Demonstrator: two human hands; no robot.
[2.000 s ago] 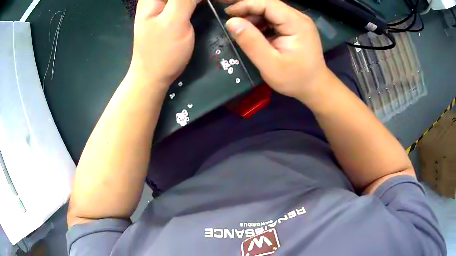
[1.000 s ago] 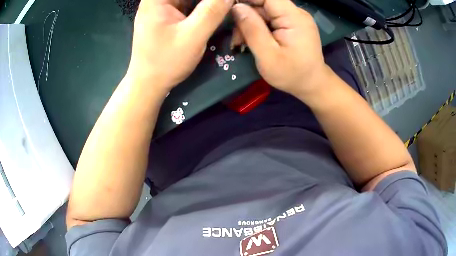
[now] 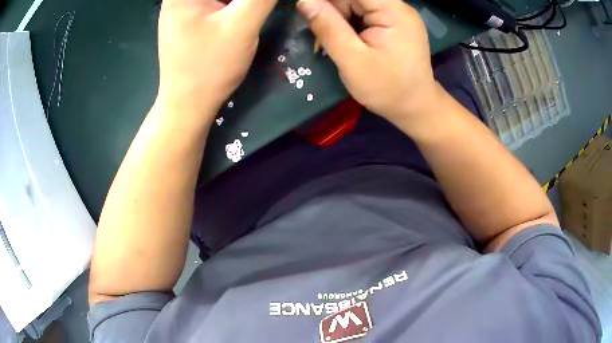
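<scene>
My left hand [image 3: 208,50] is at the top of the picture, its fingers cut off by the upper edge; what it holds cannot be seen. My right hand [image 3: 376,57] is right of it, thumb and index finger close together near the top edge; whether something small is between them is unclear. A red plastic housing [image 3: 330,127] lies at the bench's near edge over my lap, partly behind my right hand. Small white rings [image 3: 295,75] lie scattered on the dark green mat [image 3: 268,110], with another cluster of rings [image 3: 234,150] near the bench edge.
A white foam slab [image 3: 40,181] with a dark slot is at the left. A thin wire [image 3: 62,60] lies on the mat. A black tool [image 3: 484,15] with a cable is at the upper right. A clear ribbed tray [image 3: 520,90] is beside the bench, and a carton [image 3: 589,194] stands further right.
The thin metal rod seen at my right hand two seconds ago no longer shows. My hands came together at the top edge, then my left hand moved left, leaving a gap.
</scene>
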